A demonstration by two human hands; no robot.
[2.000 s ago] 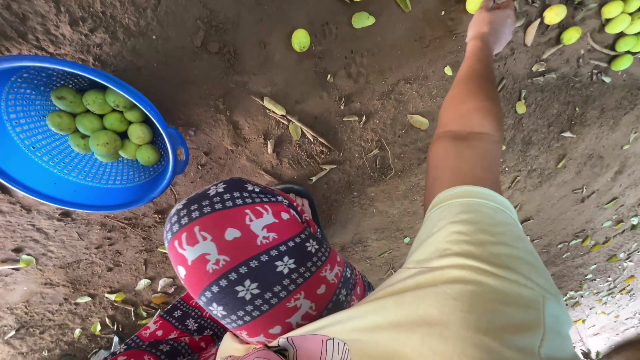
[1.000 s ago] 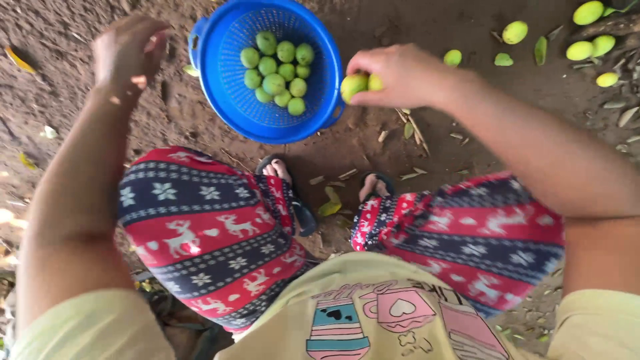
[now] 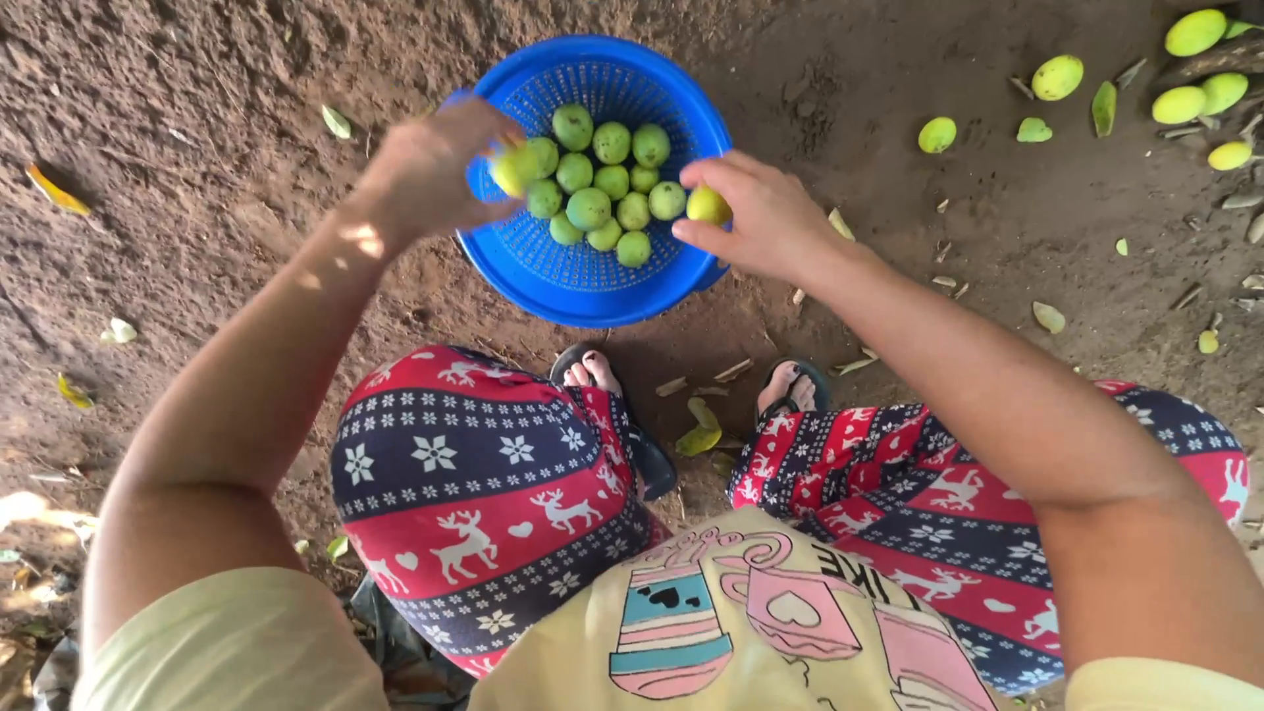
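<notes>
A round blue plastic colander (image 3: 592,306) stands on the soil in front of my feet, with several green fruits (image 3: 589,209) lying in it. At its left rim is my left hand (image 3: 434,173), slightly blurred, its fingers around a yellow fruit (image 3: 513,171). My right hand (image 3: 760,212) is over the right rim and holds another yellow fruit (image 3: 708,204) between thumb and fingers.
Several yellow-green fruits (image 3: 1058,77) lie on the ground at the upper right, near a piece of wood (image 3: 1210,65). Dry leaves (image 3: 699,430) are scattered about. My sandalled feet (image 3: 790,387) are just below the colander.
The right hand has gone from reaching for fruit at the upper right to the colander's right rim. The left hand, with nothing visible in it a second ago, now holds a yellow fruit.
</notes>
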